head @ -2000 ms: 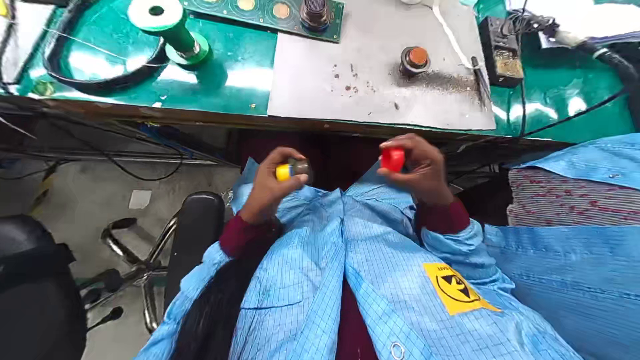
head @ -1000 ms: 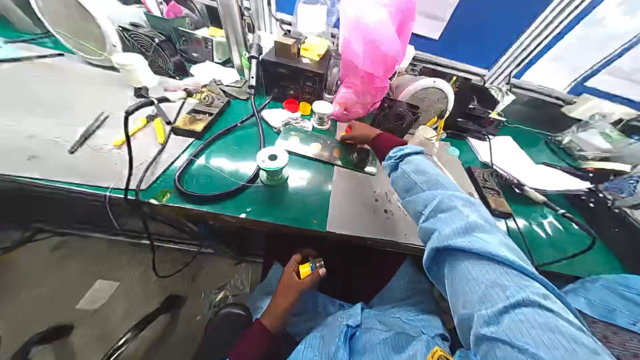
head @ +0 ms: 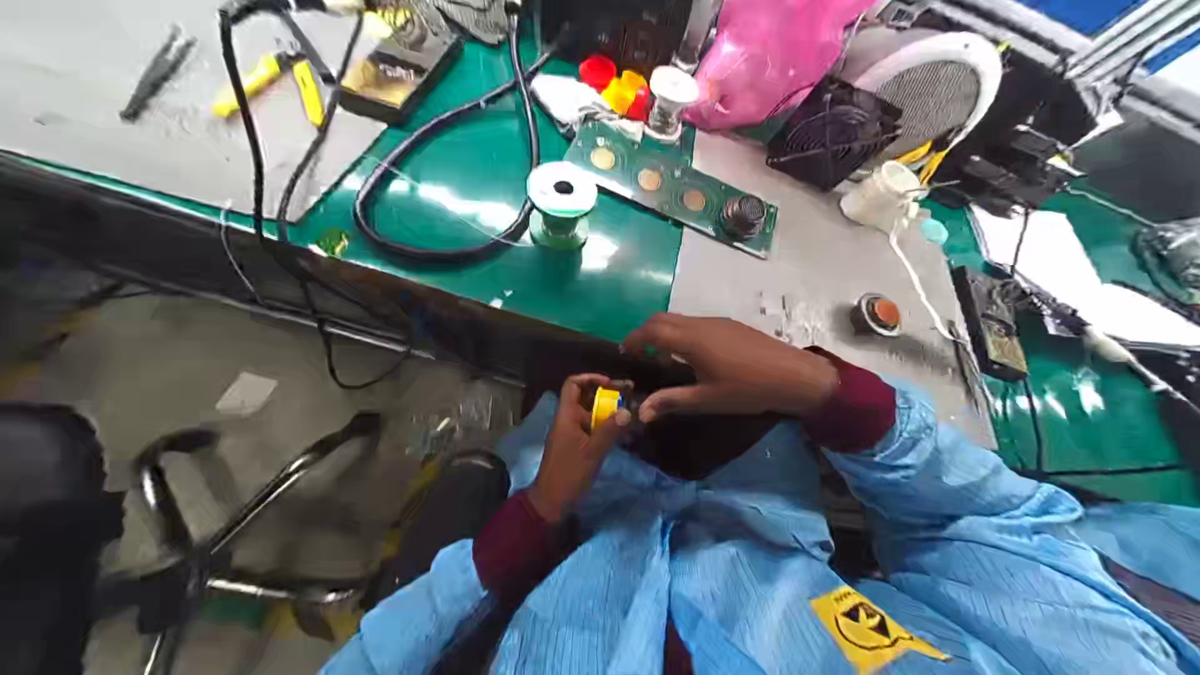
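My left hand holds a small round part with a yellow cap between thumb and fingers, in front of the bench edge. Just to its right, my right hand hovers with thumb and fingers apart and nothing seen between them. Beyond them a green circuit board with several round gold pads lies on the bench, a dark round component at its right end. Red and yellow caps sit behind the board, beside a spool of wire. A green-white solder spool stands left of the board.
A black cable loops on the green mat. A round part with an orange-brown top rests on the grey mat at right, near a soldering sponge tray. Yellow-handled cutters lie at left. A pink bag and a fan stand behind.
My right hand held a red cap two seconds ago, then reached to the far side of the board; it is back beside my left hand without the cap. The view has shifted.
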